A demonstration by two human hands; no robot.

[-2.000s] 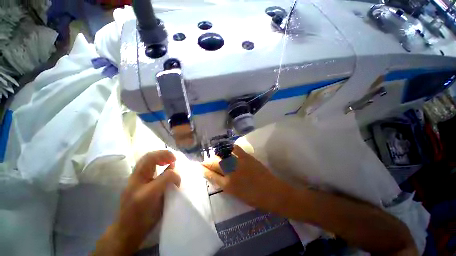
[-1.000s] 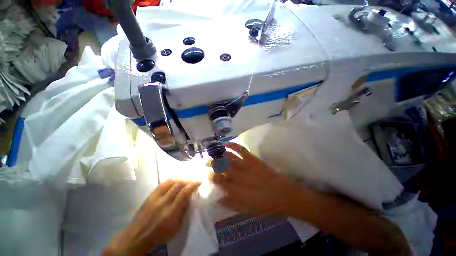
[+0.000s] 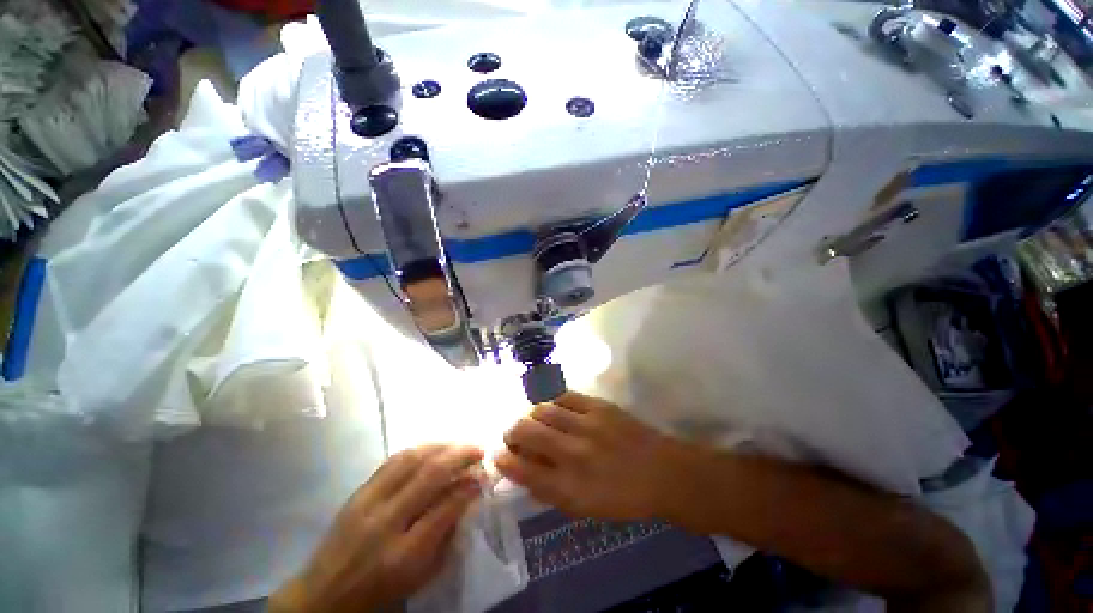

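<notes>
A small white cut piece (image 3: 485,557) hangs toward me between my hands, its top lost in the bright light in front of the needle area. My left hand (image 3: 402,515) pinches its upper left edge. My right hand (image 3: 587,461) lies just right of it, fingers curled, fingertips at the cloth just below the dark round knob (image 3: 543,381). The white garment panel (image 3: 779,359) spreads right of and under the white machine head (image 3: 515,180) with its blue stripe. Glare hides the presser foot and needle tip.
Rumpled white sewn work (image 3: 180,263) lies left of and behind the head. White flat pieces (image 3: 258,515) lie at the left table edge. A ruler strip (image 3: 593,541) runs along the front edge. A dark parts tray (image 3: 959,341) is at the right, fabric bundles (image 3: 72,114) at upper left.
My left hand first moved right and down to meet my right hand. My right hand has since drawn back from the knob toward me. The small piece is now bunched between them.
</notes>
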